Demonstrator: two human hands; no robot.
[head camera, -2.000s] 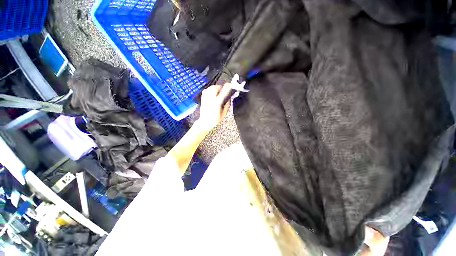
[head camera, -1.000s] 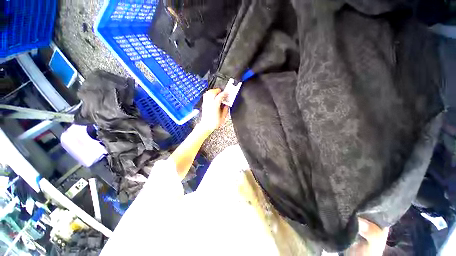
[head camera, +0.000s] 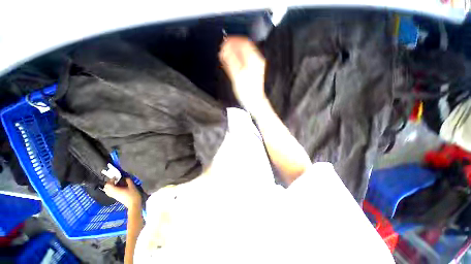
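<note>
My left hand (head camera: 123, 192) is at the lower left, its fingers closed on a small white tag or tie (head camera: 110, 172) beside a dark cloth roll (head camera: 85, 152). Large dark brown-grey cloth (head camera: 155, 108) spreads from the crate across my lap. My right hand (head camera: 242, 59) is raised at the upper middle, just below the white table edge. It is blurred; whether it holds anything is not clear. More dark cloth (head camera: 335, 98) hangs to its right.
A blue slotted crate (head camera: 64, 216) stands at the left, partly under the cloth. The white table (head camera: 119, 31) edge curves across the top. Blue sheet-like plastic (head camera: 400, 183) and red items (head camera: 379, 224) are at the lower right. More blue plastic lies at the lower left.
The view has swung, putting the crate and left hand at the lower left and the table at the top. My right hand has moved from the cloth's lower edge to near the table.
</note>
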